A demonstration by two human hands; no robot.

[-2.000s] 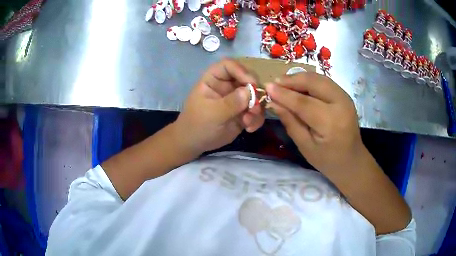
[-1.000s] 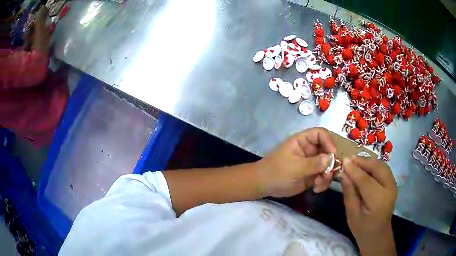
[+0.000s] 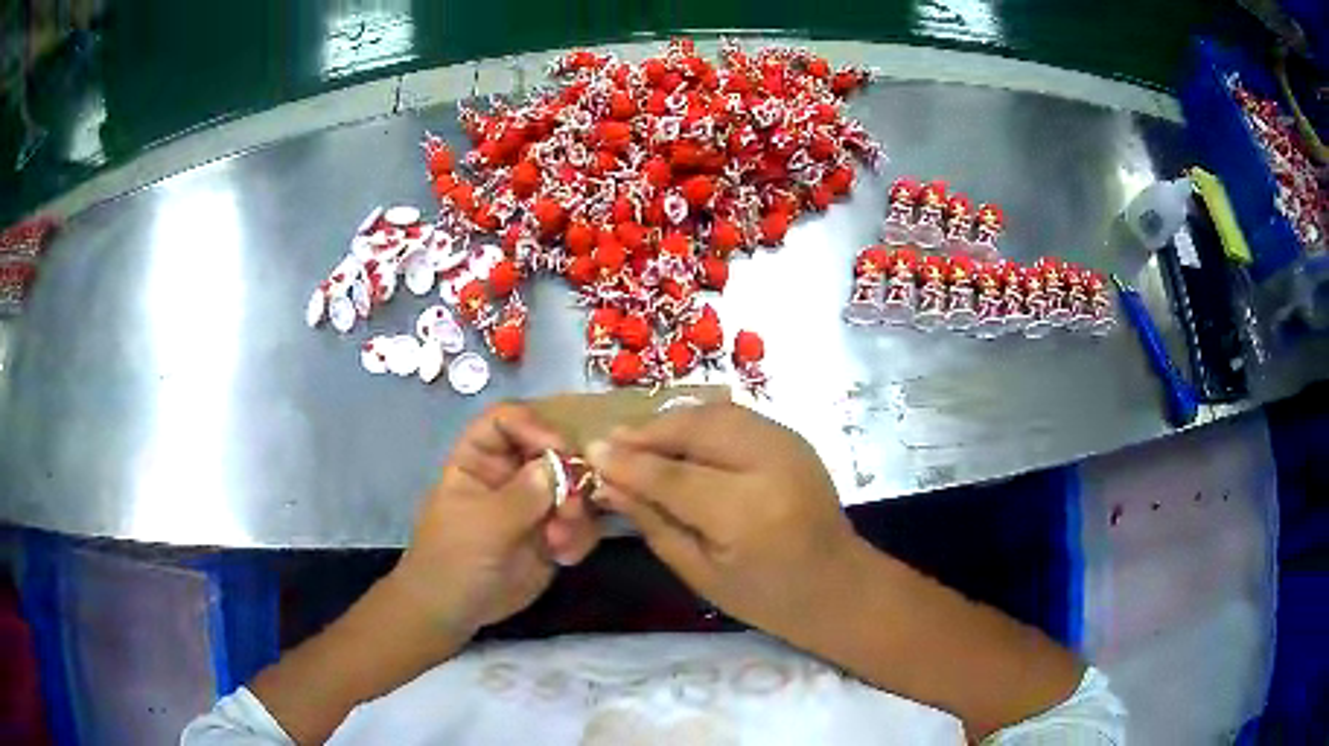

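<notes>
My left hand (image 3: 488, 517) grips a thin white base disc (image 3: 557, 478) on edge between thumb and fingers. My right hand (image 3: 736, 503) pinches a small doll figure (image 3: 586, 478) by its upper part, mostly hidden in the fingers. Its pale thin limbs point at the base and appear to touch it. Both hands are bare and close together, over the table's front edge. A brown cardboard pad (image 3: 605, 413) lies behind them, with a white dish (image 3: 679, 404) on it, partly covered by my right hand.
A heap of red-haired figures (image 3: 656, 175) lies behind, with loose bases (image 3: 386, 270) to its left. Finished figurines (image 3: 969, 292) stand in rows at right. Beyond are a blue tool (image 3: 1156, 350), a black item (image 3: 1207, 313), a yellow strip (image 3: 1220, 216) and a blue bin (image 3: 1253, 139).
The camera view swung left and then back right, now showing more of the table. The hands keep the same hold on base and figure.
</notes>
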